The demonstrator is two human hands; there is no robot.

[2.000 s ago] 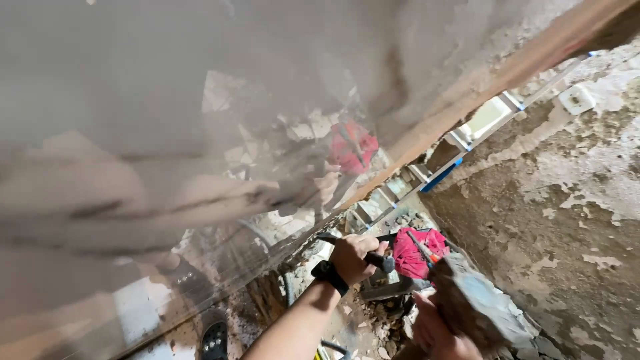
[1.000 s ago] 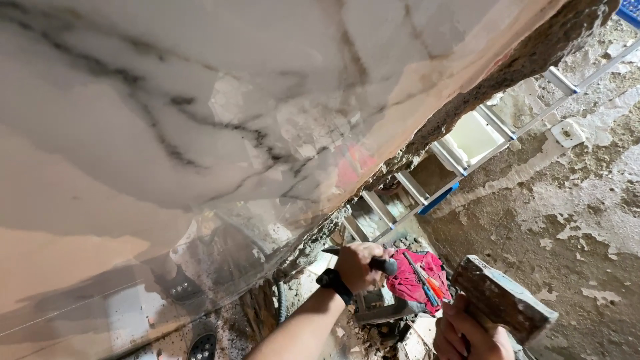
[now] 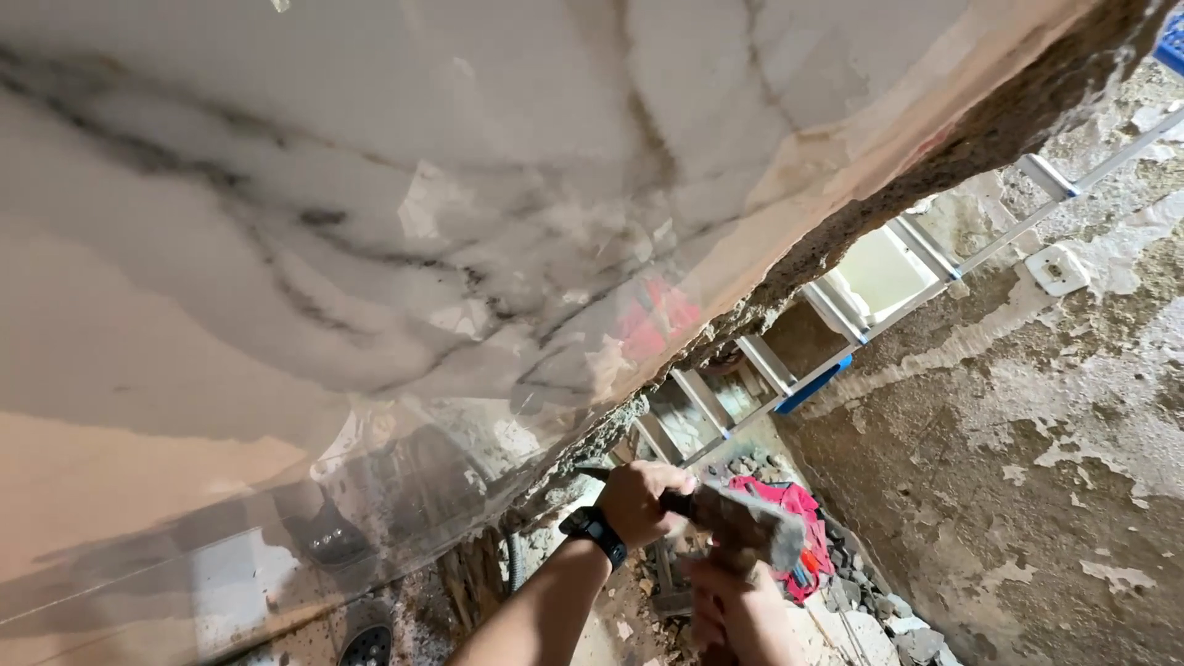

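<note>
My left hand [image 3: 638,504], with a black watch [image 3: 595,536] on its wrist, grips a dark chisel [image 3: 592,473]. The chisel's tip points at the rough broken edge [image 3: 638,407] of a glossy marble-patterned wall panel [image 3: 416,231]. In my right hand [image 3: 731,601] is a hammer with a heavy worn head [image 3: 749,527]. The hammer head is at the butt end of the chisel, slightly blurred; whether they touch I cannot tell. My fingers hide most of the hammer's handle.
An aluminium ladder [image 3: 842,314] stands behind the broken edge. A red bag [image 3: 805,536] with tools lies on the floor among rubble [image 3: 860,573]. At the right is a peeling wall [image 3: 999,481] with a white socket [image 3: 1057,269]. A floor drain [image 3: 367,646] shows at the bottom.
The hammer in my right hand has moved left to the chisel's butt end; a second ago it was apart, further right. My left hand stays on the chisel near the broken edge.
</note>
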